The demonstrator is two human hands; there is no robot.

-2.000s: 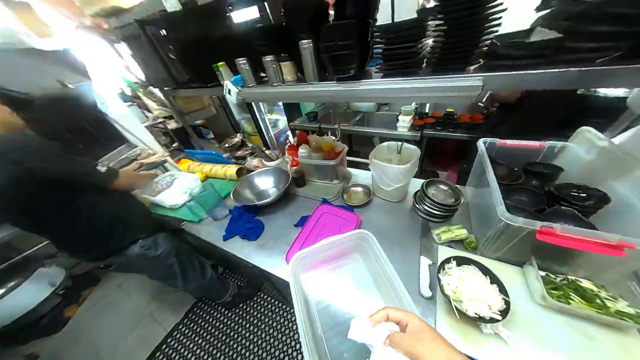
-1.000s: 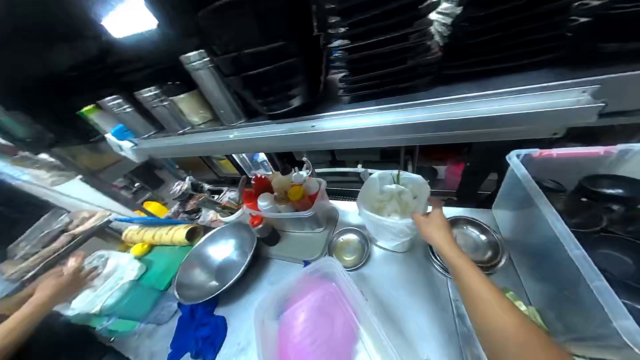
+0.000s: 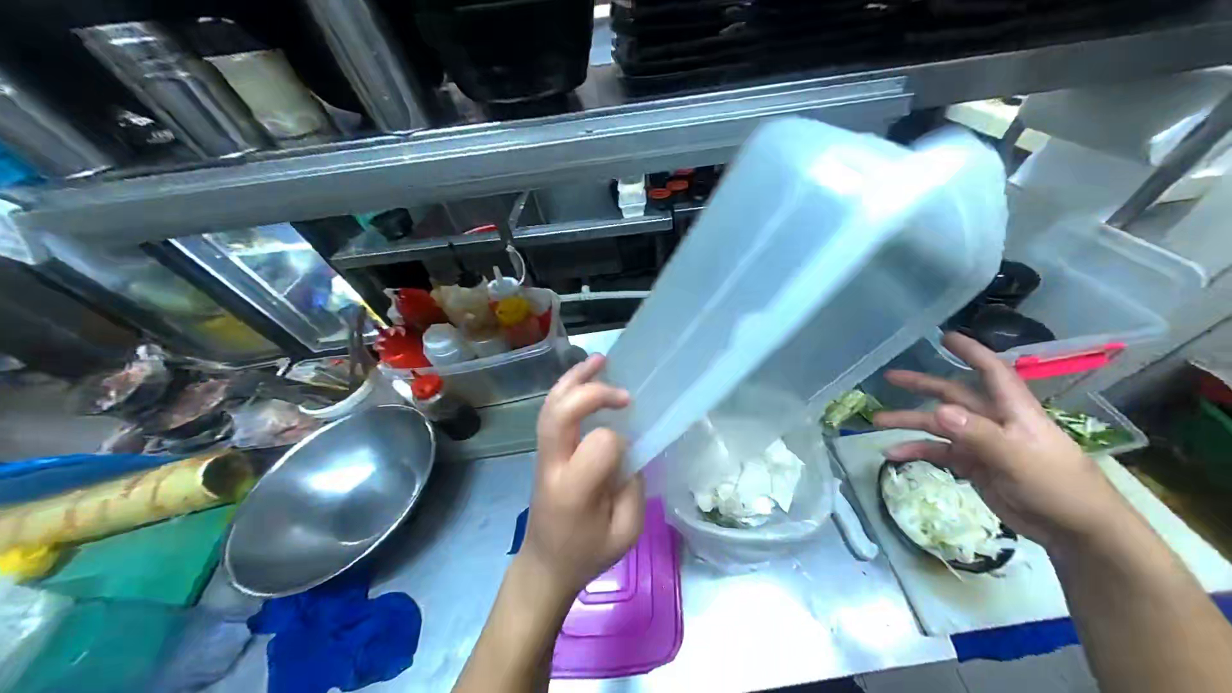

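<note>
A clear plastic container (image 3: 770,279) is tipped up, its lower left rim in the grip of my left hand (image 3: 587,472). My right hand (image 3: 982,433), fingers spread, is beside the container's right side, not closed on it. Under the container stands a lined white bin (image 3: 751,520) with pale scraps inside. A purple plastic lid (image 3: 626,616) lies on the steel counter, partly behind my left hand. Partly behind my right hand, a black dish of shredded white vegetable (image 3: 943,510) rests on a white cutting board (image 3: 914,577). A knife's white handle (image 3: 853,525) lies between bin and board.
A steel bowl (image 3: 332,500) sits at the left, near a blue cloth (image 3: 342,630) and a green board (image 3: 144,558). Squeeze bottles fill a clear bin (image 3: 491,371) behind. A steel shelf edge (image 3: 481,149) crosses above. A clear tub with a pink latch (image 3: 1068,361) stands at right.
The clear container, on the counter before, is now lifted and tipped over the bin. The bin has moved forward from the back of the counter, where my right hand was at its rim.
</note>
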